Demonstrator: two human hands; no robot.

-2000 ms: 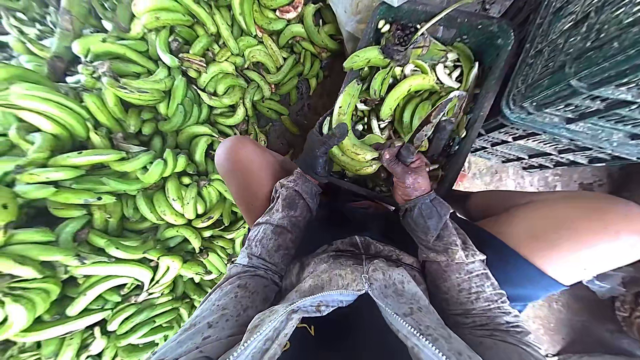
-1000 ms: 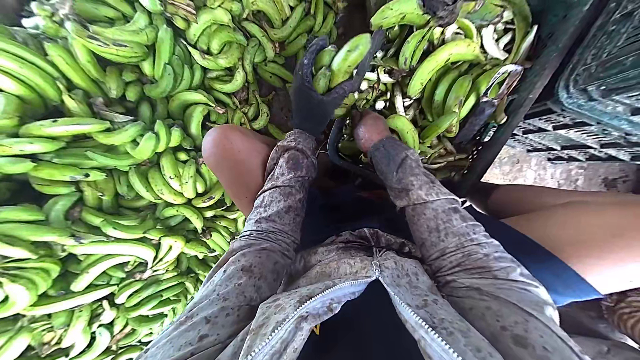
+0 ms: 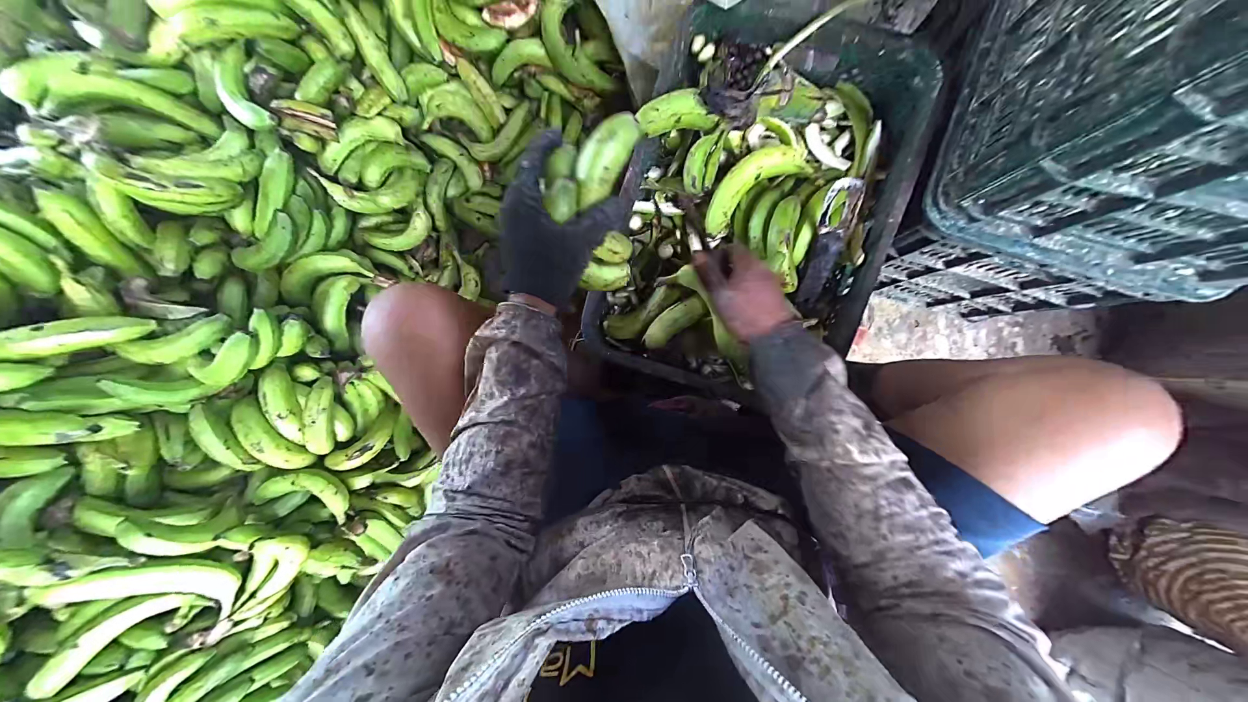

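My left hand [image 3: 554,219], in a dark glove, grips a small cluster of green bananas or plantains [image 3: 606,158] between thumb and fingers, at the left rim of a dark plastic crate [image 3: 902,102]. My right hand [image 3: 749,292], bare and stained, is over the crate with its fingers closed on a narrow object [image 3: 694,237] with a pale end; what it is cannot be made out. Beside that hand, inside the crate, lies a larger green bunch [image 3: 756,180] among loose fruit and cut pieces. Part of the narrow object is hidden by the fingers.
A big heap of green banana bunches [image 3: 273,419] covers the floor at left. Green plastic crates [image 3: 1092,146] stand at the upper right. My bent knees flank the crate's near end. A ridged brown object [image 3: 1185,575] lies at the lower right.
Since one second ago, my left hand has closed around the cluster at the crate's left rim. My right hand has moved right, over the crate. The view has shifted.
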